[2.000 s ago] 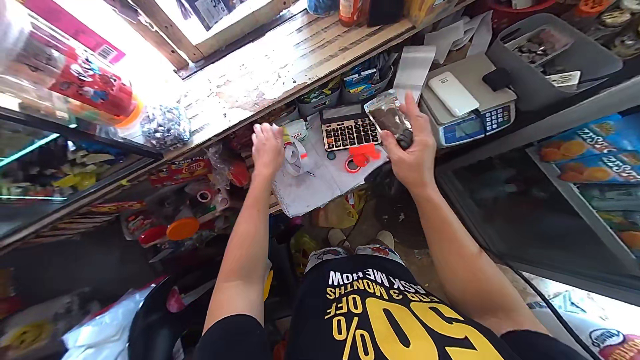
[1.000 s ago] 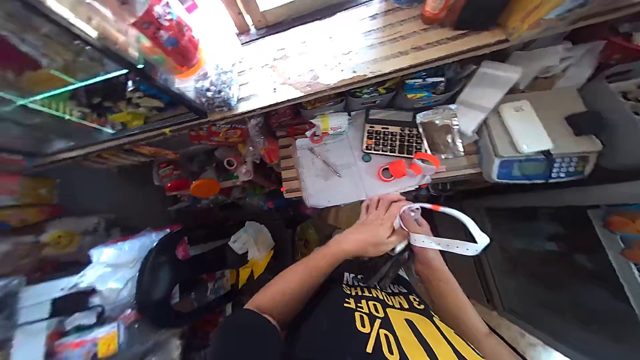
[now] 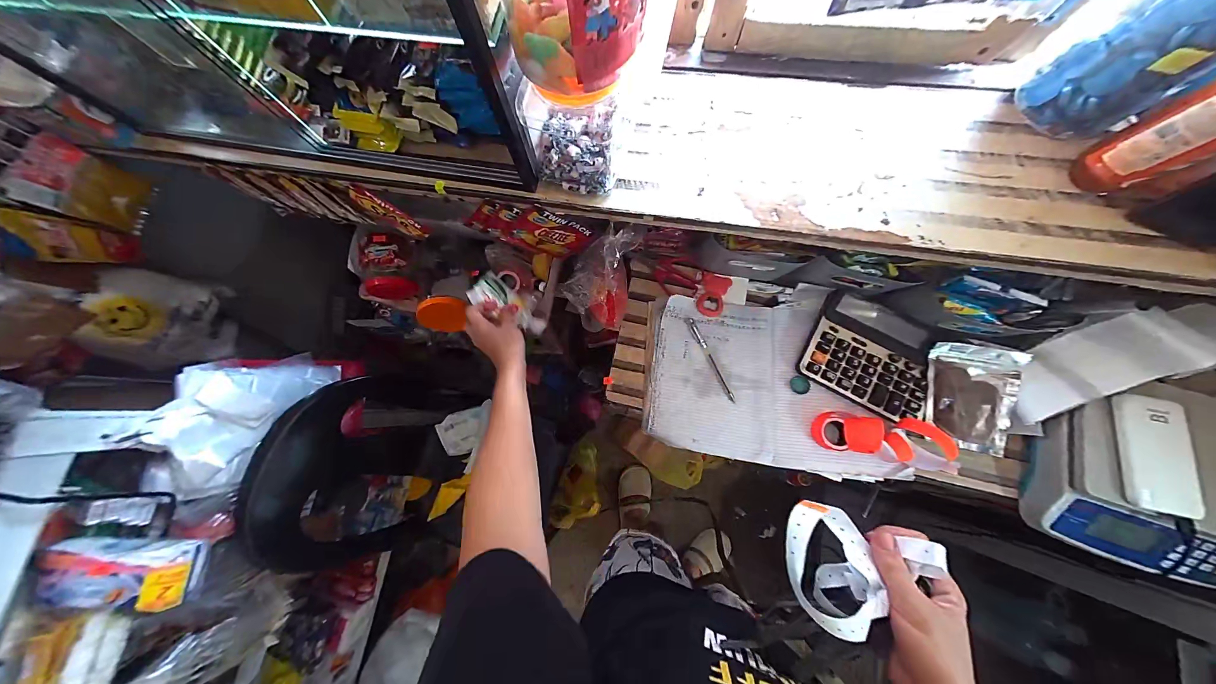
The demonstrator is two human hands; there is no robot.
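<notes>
My left hand [image 3: 496,334] reaches out over the cluttered shelf beside an orange jar lid [image 3: 443,313], its fingers on a small white and green packet [image 3: 492,291]. At the lower right my right hand [image 3: 920,603] grips a looped white strap with dots [image 3: 836,570]. Between the hands an open notebook [image 3: 703,380] lies on a slatted wooden shelf, with a pen [image 3: 711,359] on its page. A calculator [image 3: 864,356], an orange tape roll [image 3: 836,432] and a silver pouch [image 3: 974,394] lie at its right side.
A wooden counter [image 3: 807,161] runs across the back, with plastic jars [image 3: 576,142] beside a glass case. Below on the left is a black chair [image 3: 275,475] near plastic bags. A digital scale [image 3: 1111,494] bearing a white device [image 3: 1157,456] stands at the right.
My hands, together on the white strap a second ago, are now apart. My left hand has moved left to the shelf. The white and green packet beside the notebook earlier is no longer there. The view has shifted.
</notes>
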